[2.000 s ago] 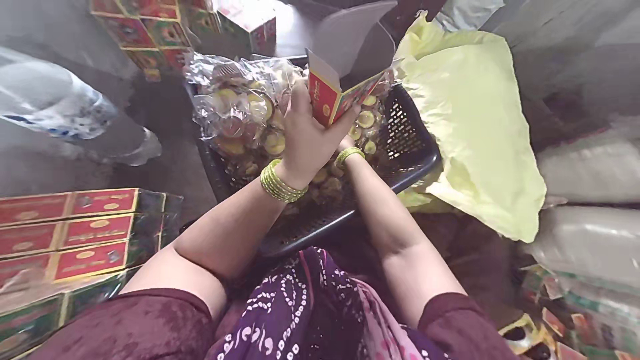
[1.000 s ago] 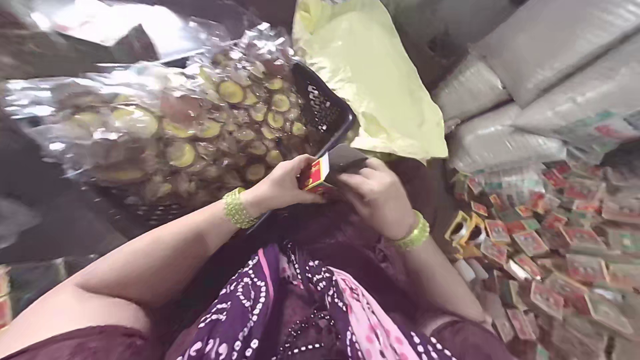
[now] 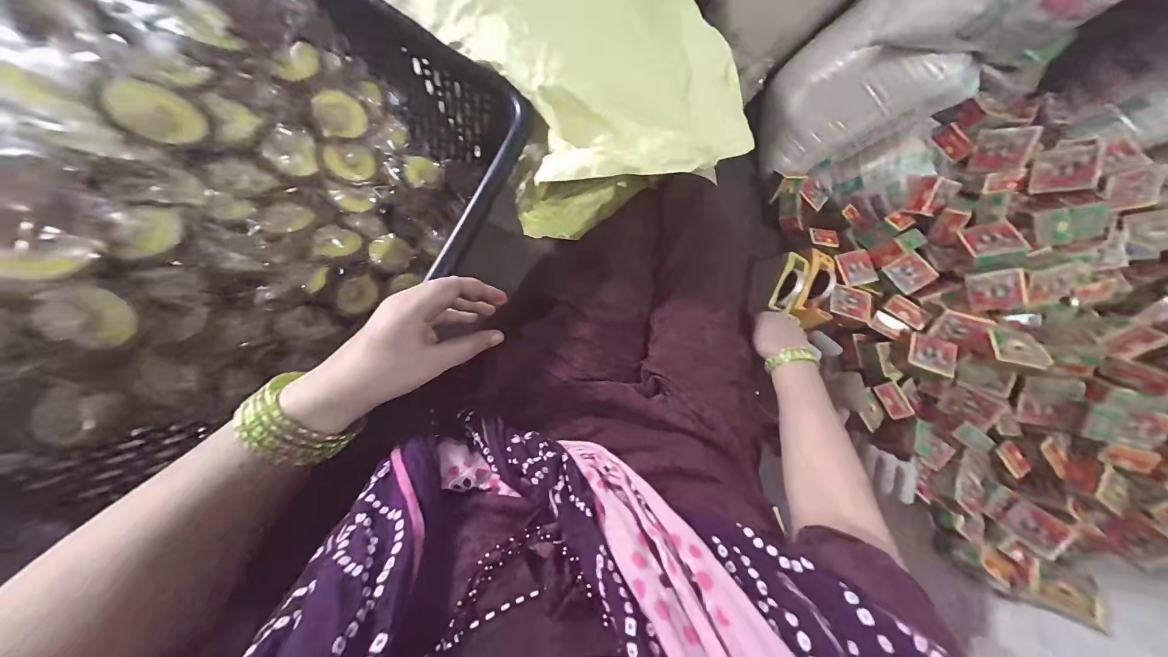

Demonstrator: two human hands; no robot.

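My left hand, with green bangles at the wrist, is held over my lap beside the near right edge of a black plastic basket. Its fingers are loosely spread and nothing is in them. The basket holds many clear plastic packets with round yellow-green pieces. My right hand is low at my right side, by yellow card cut-outs at the edge of a heap of small red and green boxes. Its fingers are mostly hidden, so what they hold does not show.
A pale yellow-green sack lies beyond my knees, against the basket's right side. Whitish filled sacks stand at the upper right behind the heap of boxes. My outstretched legs lie between basket and heap.
Both hands were together on a small red box; now they are apart, the left without it. The right hand has moved right to the heap's edge. The view has swung right.
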